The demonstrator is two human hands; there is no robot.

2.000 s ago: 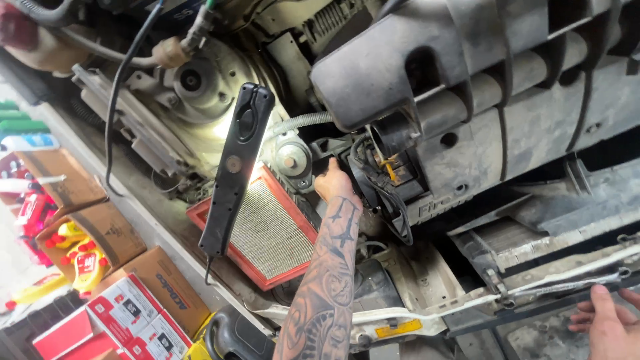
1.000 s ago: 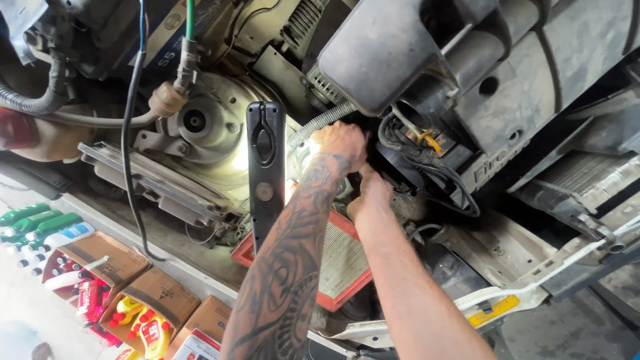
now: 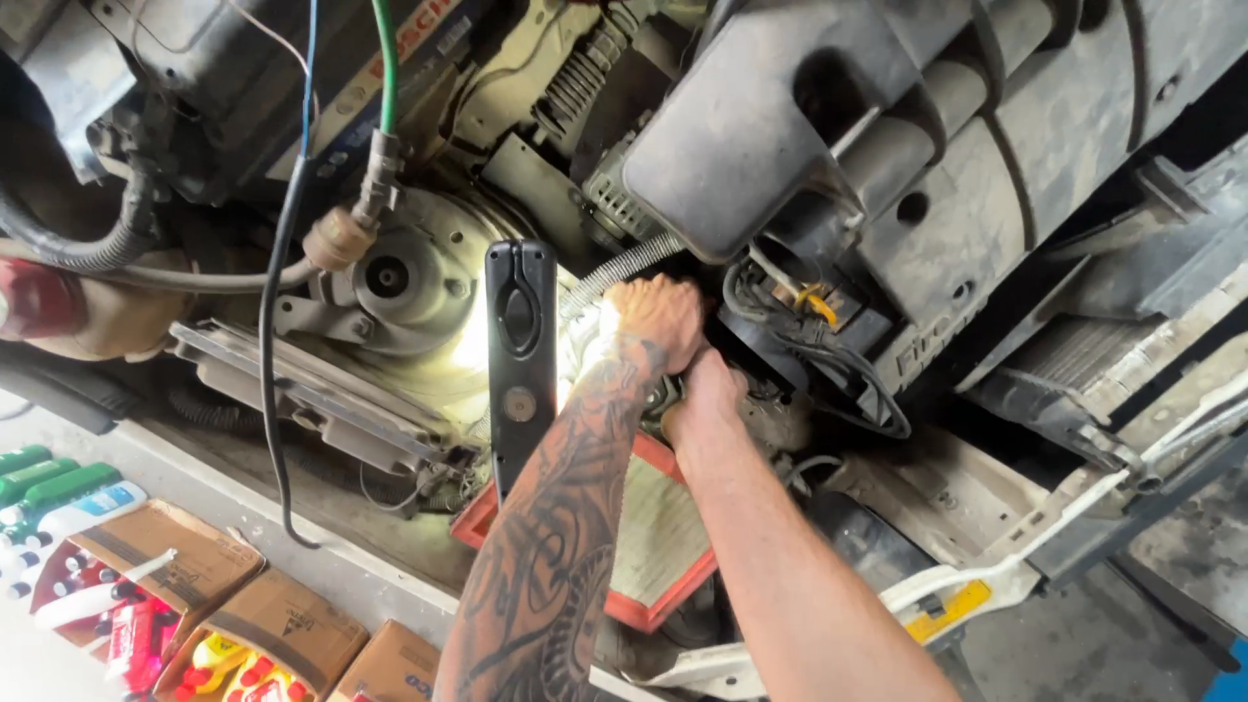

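Note:
My left hand [image 3: 655, 317], on the tattooed arm, is curled down in the engine bay beside a grey corrugated hose [image 3: 634, 268]. Right against it, my right hand [image 3: 707, 385] reaches low with its fingers out of sight. What either hand touches or grips is hidden. A panel air filter [image 3: 663, 531] with a red rim lies under my forearms. Just left of them stands a black work light [image 3: 521, 331], its glow falling on the metal around it. To the right of my hands are black cables with a yellow clip [image 3: 817, 303].
A large grey plastic engine cover [image 3: 731, 166] overhangs my hands. At left are the strut tower [image 3: 390, 278], a hanging black cable [image 3: 268, 361] and a battery [image 3: 331, 107]. The white front body edge [image 3: 975, 580] crosses lower right. Cardboard boxes [image 3: 302, 624] of bottles stand beyond the fender.
My right hand, at the far lower right two seconds ago, has come in beside my left hand. The round metal mount that showed by my left hand is now mostly covered. The view has shifted.

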